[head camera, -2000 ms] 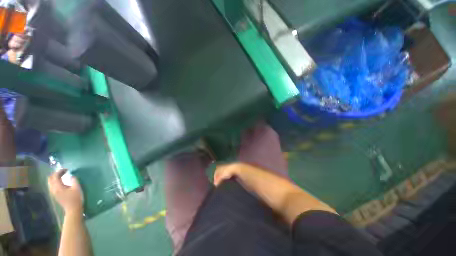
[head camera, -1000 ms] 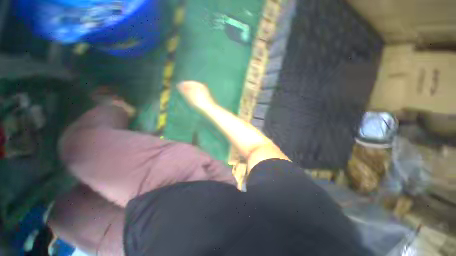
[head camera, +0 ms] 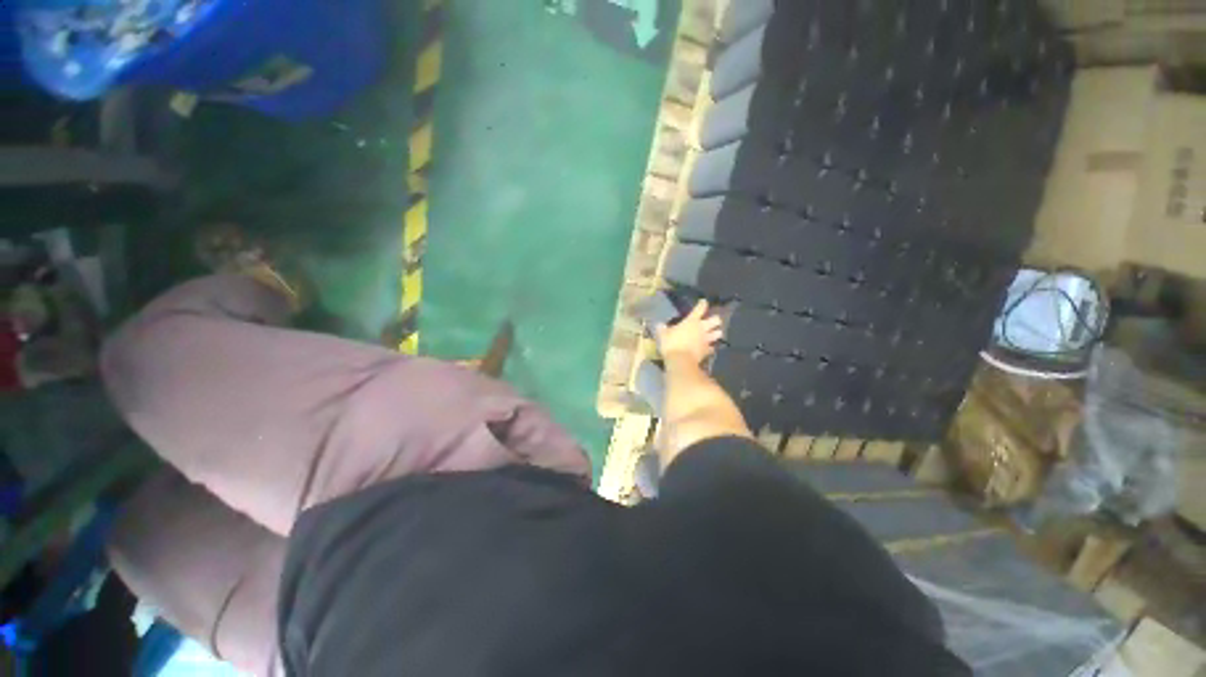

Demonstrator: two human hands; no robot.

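A pallet load of dark grey speaker housings (head camera: 860, 225) lies to the right, their rounded ends packed in rows with small star-shaped gaps and grey sides along the left edge. My right hand (head camera: 690, 331) is at the load's left edge, its fingers spread over the end of a housing near the lower left corner. A black part of a housing shows beside the fingers. Whether the hand grips that housing or only touches it cannot be told. My left hand is not in view.
A pale slatted wooden edge (head camera: 644, 251) runs along the load. Brown cartons (head camera: 1118, 185), a round bundle with clear film and another film-wrapped stack (head camera: 1005, 602) stand beyond and below. A blue tub (head camera: 298, 60) is top left, beside yellow-black floor tape (head camera: 418, 199).
The view has turned from the belt to the pallet load. My right hand has moved from above the green floor to the load's left edge. My left hand has left the view.
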